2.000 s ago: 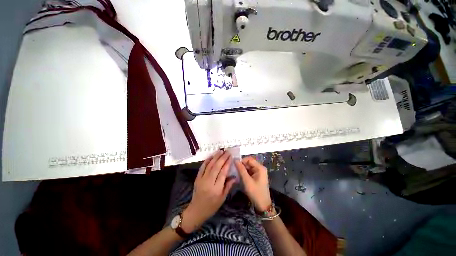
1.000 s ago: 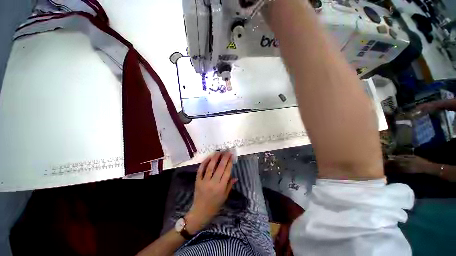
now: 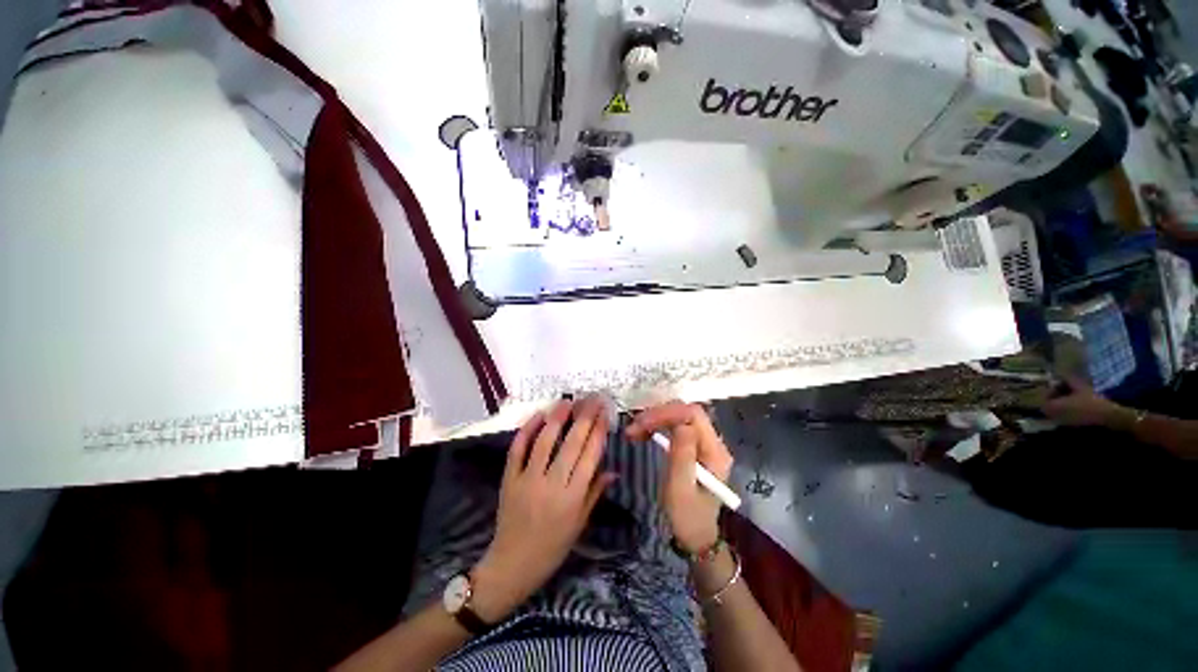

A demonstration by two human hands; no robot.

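Note:
My right hand [image 3: 687,473] holds a thin white pen [image 3: 715,487] at the table's front edge, its tip end hidden by the fingers. My left hand [image 3: 549,475] lies flat with fingers extended on a small pale piece [image 3: 612,404] at the same edge; the fingers cover most of it. The two hands are close together. Maroon and white strips [image 3: 355,289] lie on the table to the left, their ends near the front edge.
A white brother sewing machine [image 3: 788,145] stands behind the hands, its lamp lit over the presser foot [image 3: 536,208]. The white table [image 3: 158,302] has a printed ruler along its front. At the right, another person's arm [image 3: 1117,415] shows. Maroon cloth [image 3: 788,591] lies beside my lap.
My right arm reached up across the machine one second ago. It is now back at the front edge, with the white pen in the hand. My left hand has stayed on the pale piece.

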